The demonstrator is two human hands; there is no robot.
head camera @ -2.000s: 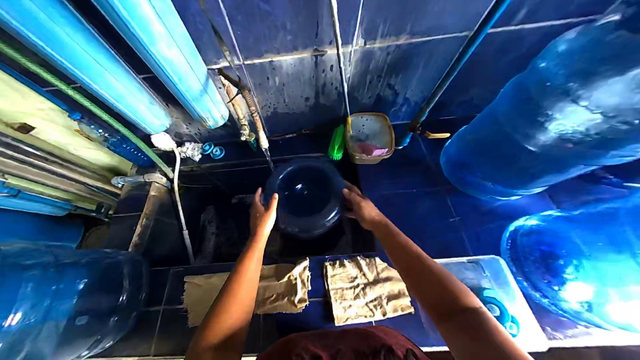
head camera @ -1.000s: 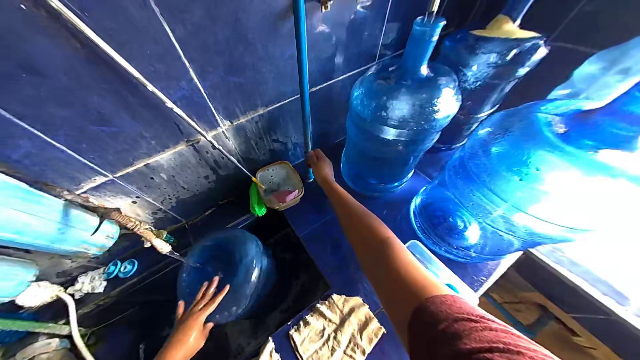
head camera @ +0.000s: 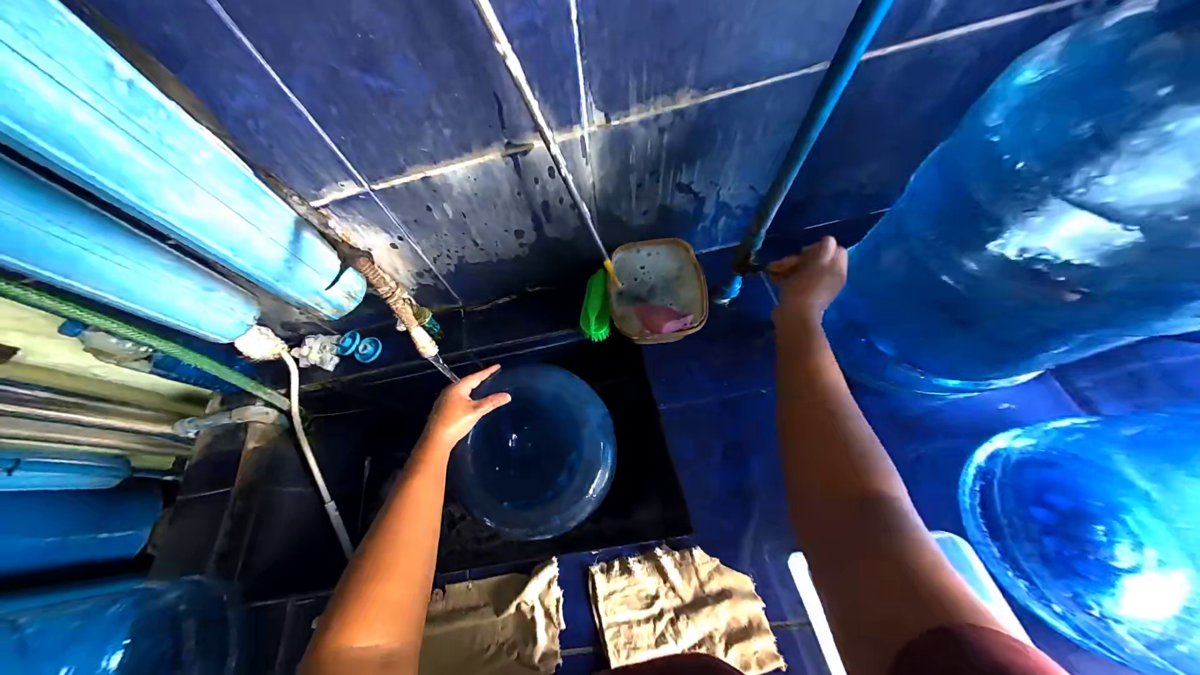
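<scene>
A blue plastic water jug (head camera: 536, 452) sits in the dark basin, its round bottom facing up. My left hand (head camera: 461, 408), fingers spread, is at the jug's upper left edge, beside a thin stream of water from a wrapped pipe end (head camera: 425, 345). My right hand (head camera: 808, 277) is at the small valve handle at the foot of the blue pipe (head camera: 814, 112); its fingers are curled on the handle. Between the hands stands a square tub (head camera: 658, 281) with cloudy liquid and a pink thing in it, a green brush (head camera: 595, 307) against its left side.
Big blue jugs (head camera: 1022, 216) stand at the right, another (head camera: 1097, 534) below them. Tan cloths (head camera: 680, 605) lie on the near tiled ledge. Light blue cylinders (head camera: 159, 159), a white hose (head camera: 305, 441) and blue caps (head camera: 367, 350) are at the left. Part of a jug shows at the lower left.
Two seconds ago both my hands held the jug's sides. My right hand has since gone to the blue pipe's foot. My left hand is now at the jug's upper left edge. The view has swung right and back.
</scene>
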